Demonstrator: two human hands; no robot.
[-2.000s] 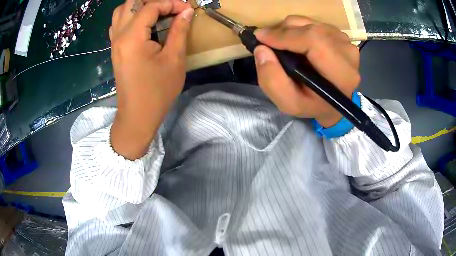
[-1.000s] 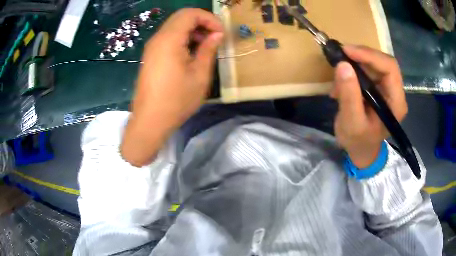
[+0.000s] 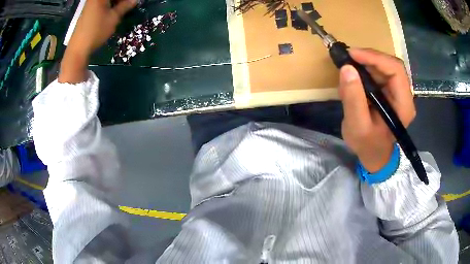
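Note:
My right hand (image 3: 379, 100) holds a black soldering iron (image 3: 381, 103) like a pen. Its metal tip points up and left at several small dark circuit boards (image 3: 300, 19) on the tan board (image 3: 330, 67). One more small square board (image 3: 285, 49) lies apart, nearer me. My left hand (image 3: 98, 28) is at the upper left, beside the pile of small white and reddish components (image 3: 138, 40). It is blurred and partly cut off by the top edge, so whether it holds anything cannot be told.
Thin solder wire (image 3: 180, 68) runs across the green mat (image 3: 196, 87) onto the tan board. A dark lead bundle (image 3: 263, 6) lies at the board's far edge. Green, yellow and black items (image 3: 31, 49) are at far left. A round item (image 3: 453, 13) is at top right.
My left hand has moved from over the tan board leftward past the component pile. The view has shifted, bringing the whole near part of the board in sight. My right hand still holds the iron.

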